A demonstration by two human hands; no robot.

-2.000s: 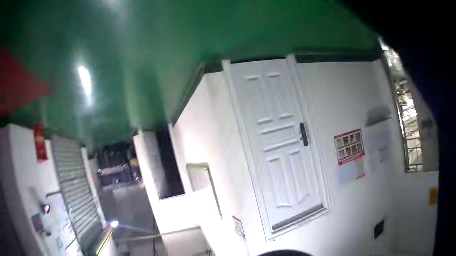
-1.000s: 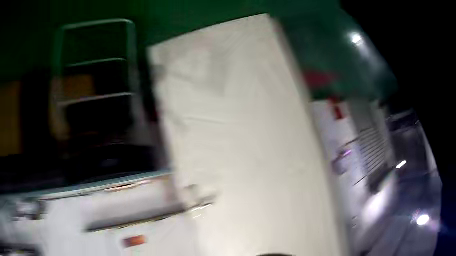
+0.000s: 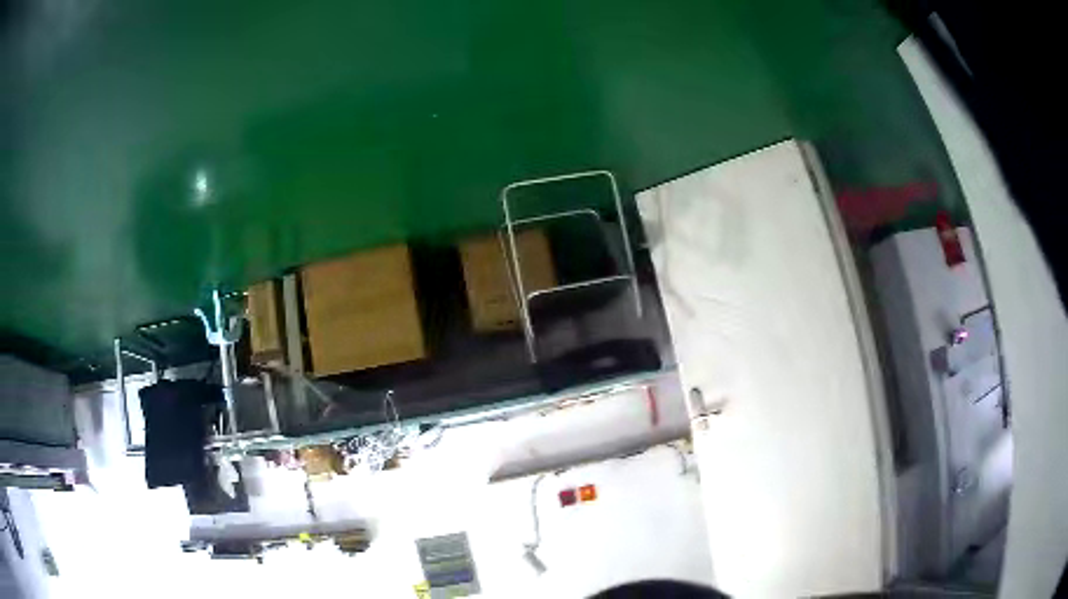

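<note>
Neither my left hand nor my right hand is in the picture. The view is upside down, with the green floor [image 3: 387, 105] at the top. Nearest in front of me is a white door [image 3: 767, 374] with a metal handle, standing open at the right. Beside it a stool with a thin pale tube frame [image 3: 575, 287] stands by a long table [image 3: 504, 412]. Cardboard boxes [image 3: 361, 310] sit on the floor under the table.
A dark cloth or garment [image 3: 176, 431] hangs over something at the left. Tangled small items [image 3: 381, 445] lie on the table. Red and orange marks [image 3: 577, 495] show on the white wall. A red object [image 3: 951, 243] is at the right. Black covers the upper right corner.
The view has turned from the panelled white door and corridor, past the blurred open door, into a room. The open door, stool and table now show sharper and further right.
</note>
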